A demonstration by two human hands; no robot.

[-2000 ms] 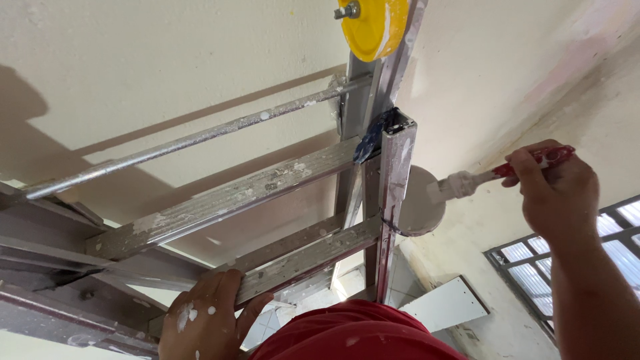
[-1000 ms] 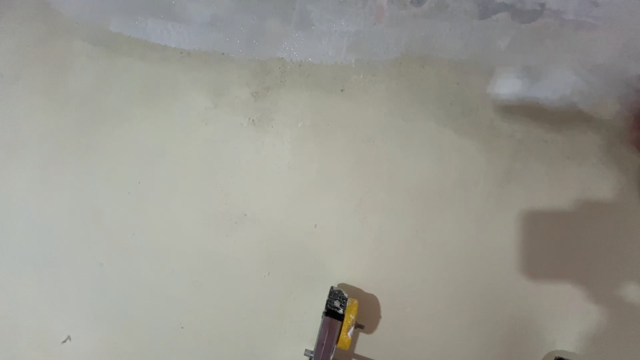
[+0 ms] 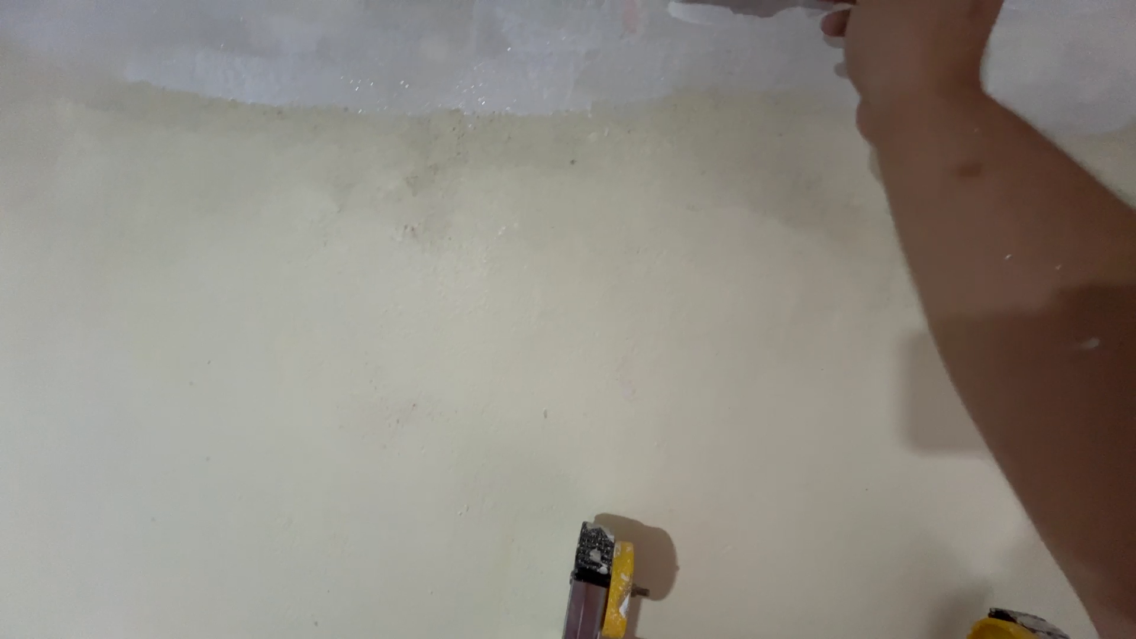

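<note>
My right hand (image 3: 914, 49) reaches up to the top edge at the right, its fingers curled beside a dark red sliver of the paintbrush handle. The rest of the brush is cut off by the frame. Beside the fingers, a wet, whitish-grey coat (image 3: 532, 67) runs along the upper part of the wall. Below it the wall (image 3: 497, 355) is a duller cream, with small specks and stains. My left hand is out of view.
A ladder rail end (image 3: 590, 581) with a black cap and a yellow wheel (image 3: 621, 586) stands at the bottom centre, close to the wall. Another yellow wheel (image 3: 998, 630) shows at the bottom right. My forearm crosses the right side.
The view has swung from the ladder up to the wall. My left hand, earlier on the ladder, has left the view. My right hand has come in at the upper right.
</note>
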